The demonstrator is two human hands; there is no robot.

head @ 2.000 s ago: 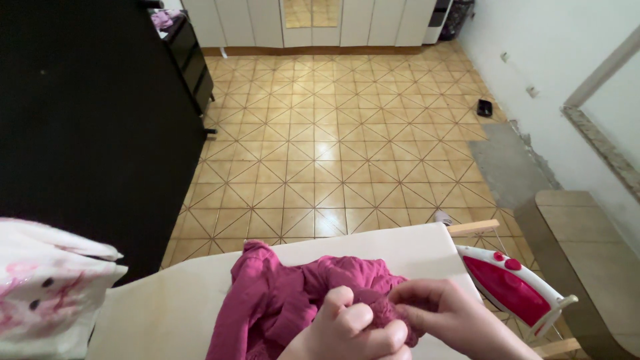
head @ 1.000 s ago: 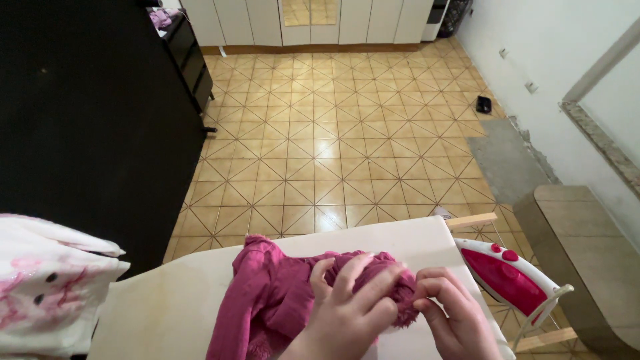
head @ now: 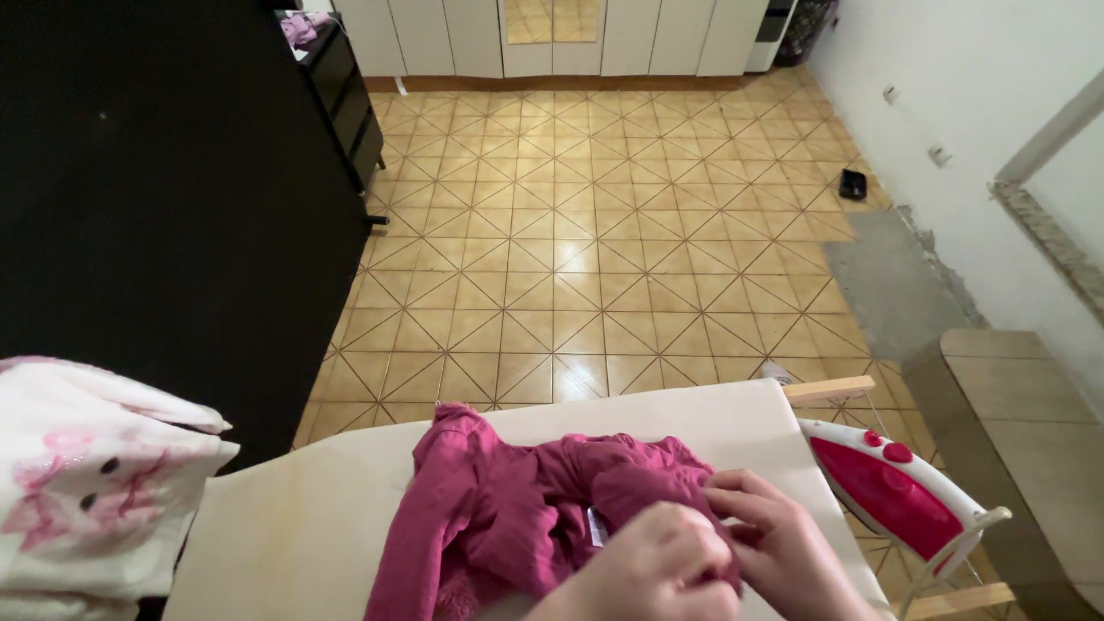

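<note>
A magenta garment point(head: 500, 509) lies bunched on the pale ironing board point(head: 285, 509), with a fuzzy lining at its lower edge and a small white label in its folds. My left hand point(head: 660, 561) is curled over the garment's right part, its fingers closed on the fabric, though slightly blurred. Close beside it, my right hand point(head: 768, 535) pinches the right edge of the same garment between thumb and fingers. A pink and white steam iron point(head: 897, 487) rests on the wooden-railed support at the board's right end.
A white garment with a pink animal print point(head: 95, 483) hangs at the left, by a large black panel point(head: 172, 216). On the right stand a wood-look bench or box point(head: 1026, 448) and a white wall. White cabinets point(head: 655, 34) line the far side of the tiled floor.
My left hand, spread over the garment a second ago, has curled and moved lower. A white label now shows in the folds. The iron has stayed in place.
</note>
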